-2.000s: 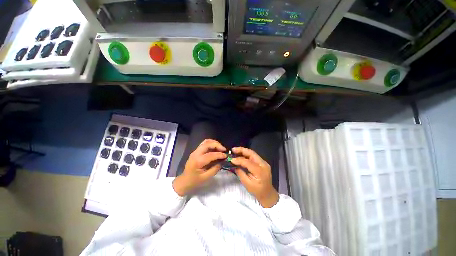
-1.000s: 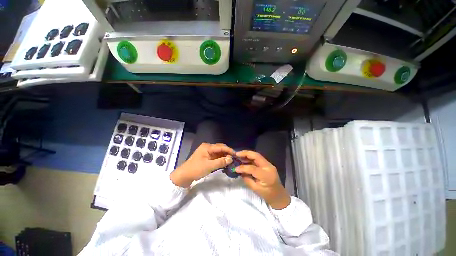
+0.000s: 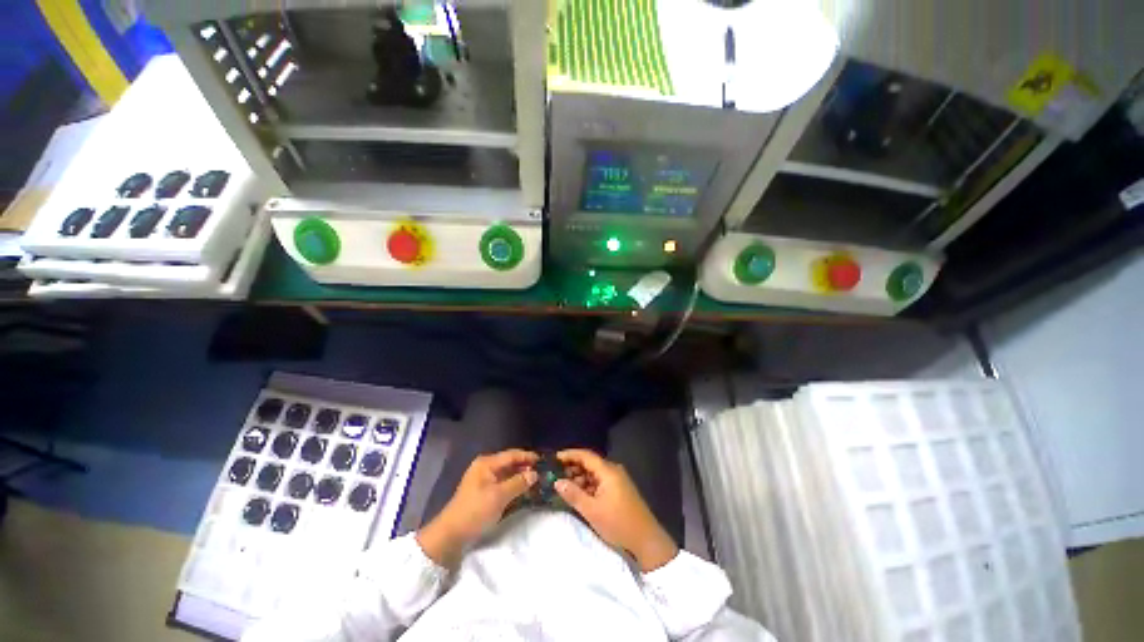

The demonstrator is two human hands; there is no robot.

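A small black rounded unit with a small green spot is held over the lap, between the fingertips of both hands. My left hand holds its left side and my right hand holds its right side. The fingers hide much of the unit, so its exact face cannot be told. The lap-side tray lies to the left, with rows of black units in its upper part.
The left press tester and right press tester flank the grey leak tester. A dot sheet lies on top of it. Stacked blister trays stand at right. Bench trays holding units are at upper left.
The view has tilted up, showing more of the presses and the top of the grey box. A green light now glows on the grey box. Both hands still hold the unit.
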